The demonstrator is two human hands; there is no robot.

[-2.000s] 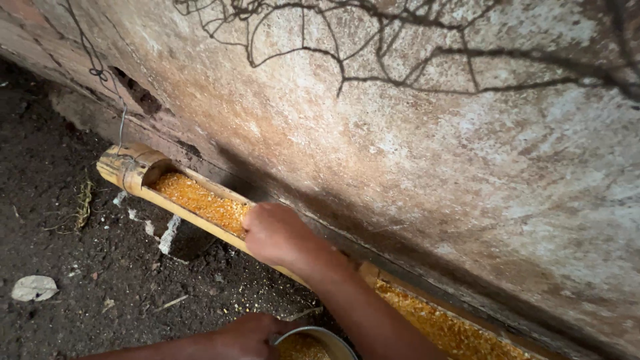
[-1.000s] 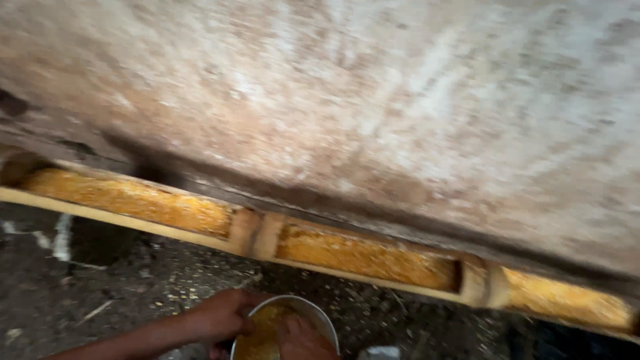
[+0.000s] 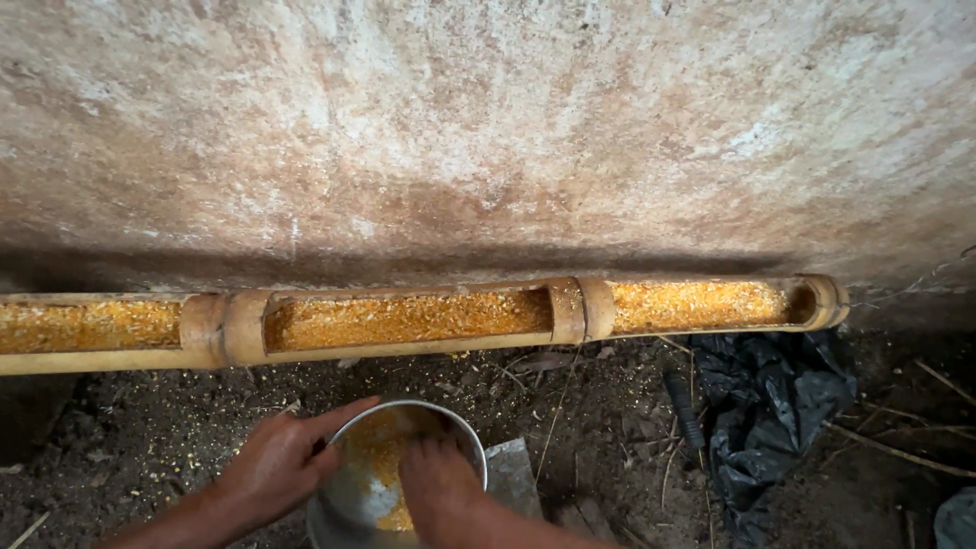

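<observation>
My left hand (image 3: pixel 286 465) grips the rim of a round metal pot (image 3: pixel 324 507), thumb outside and fingers at its edge. Inside the pot, my right hand (image 3: pixel 438 480) reaches down into cracked corn (image 3: pixel 381 438), fingers curled and their tips partly hidden; whether they hold grain cannot be told. Part of the pot's metal bottom shows through the corn. Just beyond the pot, a bamboo trough (image 3: pixel 427 351) runs across the view, its cut-open sections holding yellow cracked corn (image 3: pixel 412 316), divided by the bamboo's nodes.
A stained plaster wall (image 3: pixel 473 137) rises behind the trough. On the dark soil (image 3: pixel 595 427) lie scattered grains, dry stalks, a flat grey slab (image 3: pixel 512 476), a black ribbed object (image 3: pixel 683 408) and a crumpled black plastic sheet (image 3: pixel 770 427). A thin wire (image 3: pixel 915 282) leads from the trough's right end.
My right hand was at the trough two seconds ago and is now inside the pot. The view has swung right, bringing the trough's right end and the black plastic into sight.
</observation>
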